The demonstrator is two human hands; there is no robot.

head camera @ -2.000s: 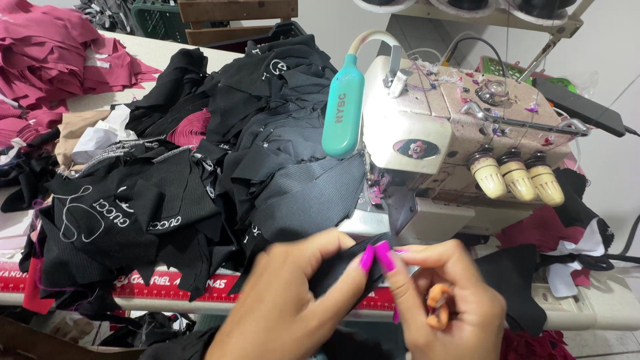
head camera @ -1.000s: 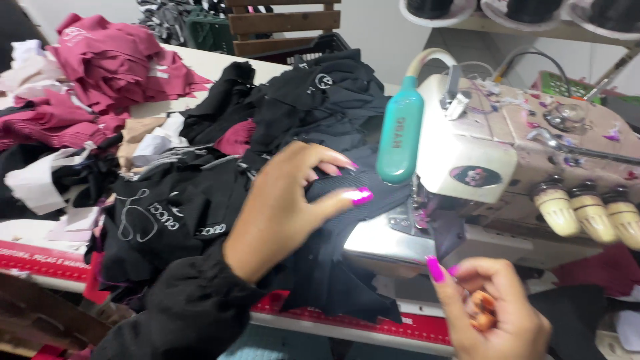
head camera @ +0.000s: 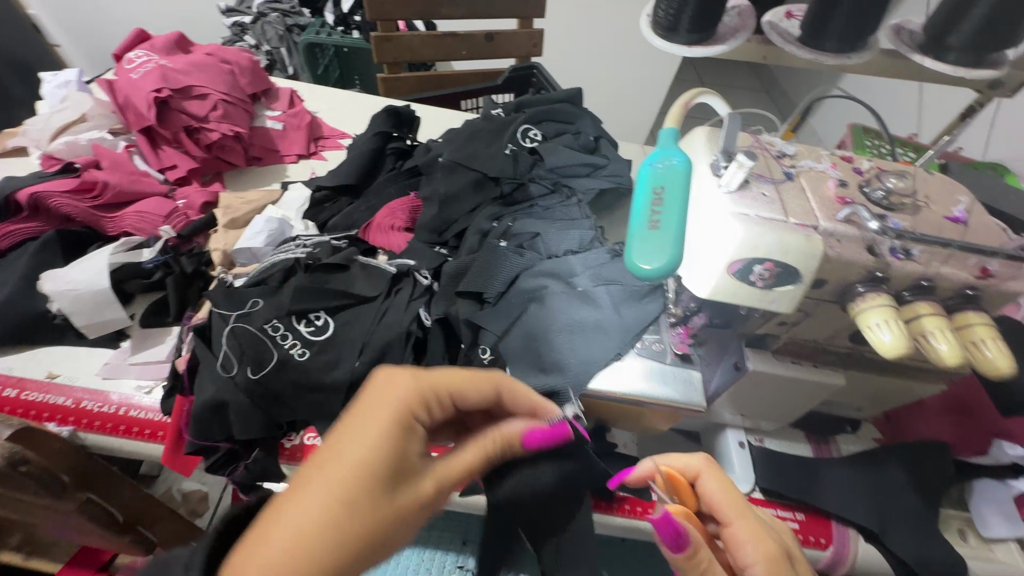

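Observation:
My left hand (head camera: 456,440) pinches the upper edge of a black fabric piece (head camera: 540,488), which hangs down over the table's front edge; a small whitish bit shows at the fingertips. Just right of it, my right hand (head camera: 712,512) holds small thread snips with orange handles (head camera: 680,496), their thin metal part pointing up-left. The overlock sewing machine (head camera: 800,216) stands behind at the right, with a teal lamp (head camera: 658,208) at its left side and its metal plate (head camera: 648,384) above my hands. Dark grey ribbed fabric pieces (head camera: 568,312) lie left of the plate.
Black printed fabric pieces (head camera: 320,328) and a magenta fabric pile (head camera: 192,104) cover the left of the table. A red measuring strip (head camera: 88,408) runs along the front edge. Thread cones (head camera: 840,28) stand at upper right; a slatted wooden chair (head camera: 456,44) is behind.
My left hand has come off the dark fabric beside the machine plate and now pinches a hanging black piece near the front edge. The snips stay in my right hand.

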